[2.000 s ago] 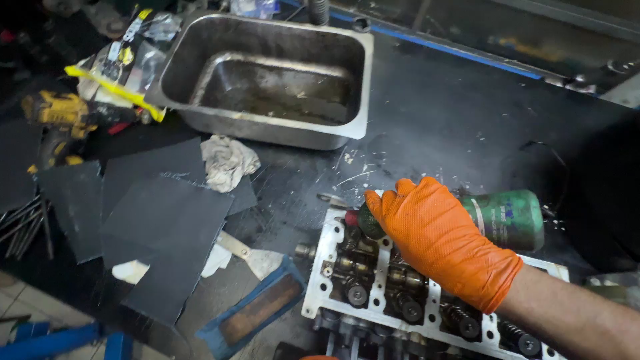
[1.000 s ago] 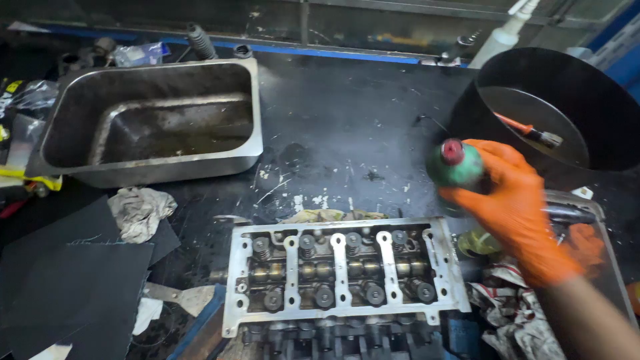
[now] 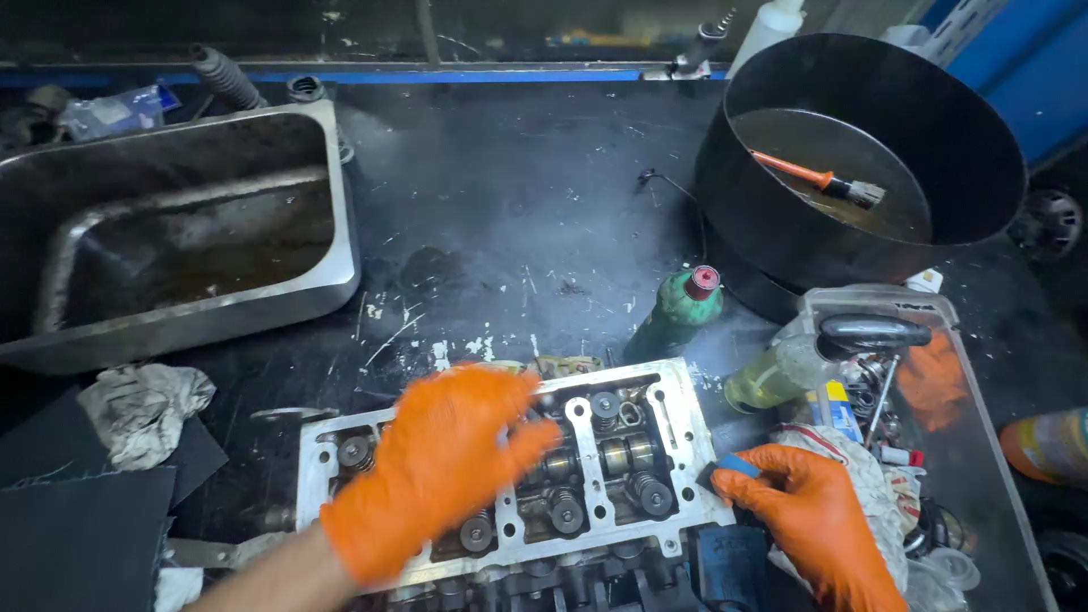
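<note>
An engine cylinder head with valve springs and camshaft lobes showing lies at the lower middle. My left hand, in an orange glove, is over its left half, blurred, fingers apart; no object shows in it. At the right end of the head, my gloved right hand pinches a small blue block between thumb and fingers; a dark edge of it meets the metal corner. Behind the head stands a green bottle with a red cap, touched by neither hand.
A metal basin sits at left, above a crumpled rag and dark abrasive sheets. A black round tub holding liquid and an orange-handled brush stands at right. Nearer are a spray bottle and a plastic parts bin.
My right hand has let go of the green bottle, which now stands behind the cylinder head, and holds a small blue block. My left hand has come into view over the head.
</note>
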